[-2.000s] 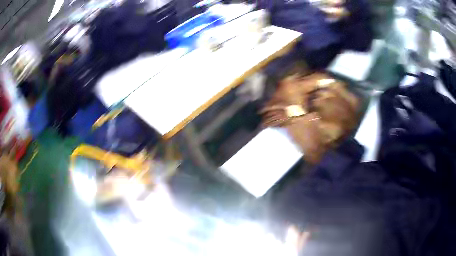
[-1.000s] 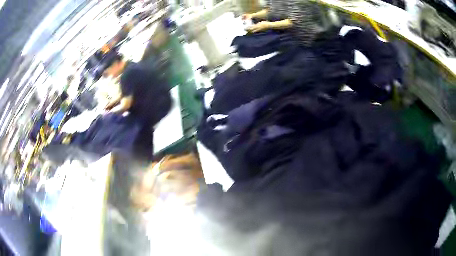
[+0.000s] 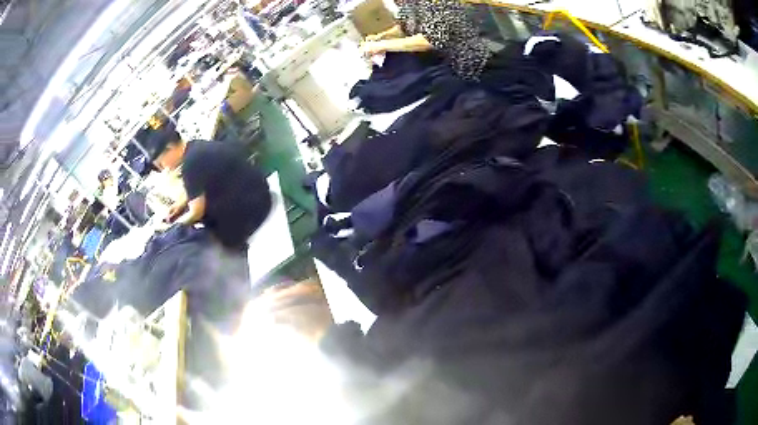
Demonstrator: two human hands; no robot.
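Observation:
A huge loose heap of dark garments (image 3: 499,274) fills the middle and right of the view, with small white patches showing in its folds. A small skin-toned patch, perhaps a fingertip of my right hand (image 3: 683,421), shows at the bottom edge on the right; the rest is cut off. My left hand is not in view. Strong glare washes out the lower left, over and beside a blurred brown bundle (image 3: 295,303).
A person in dark clothes (image 3: 224,187) works at a sewing table on the left. Another person's patterned sleeve (image 3: 445,33) is behind the heap. A wooden-edged table (image 3: 706,70) stands right, a blue bin (image 3: 95,397) lower left. Green floor (image 3: 677,178) shows at right.
The view has swung from the tables on the left to the dark heap and become sharper. Over the last second it has shifted only a little.

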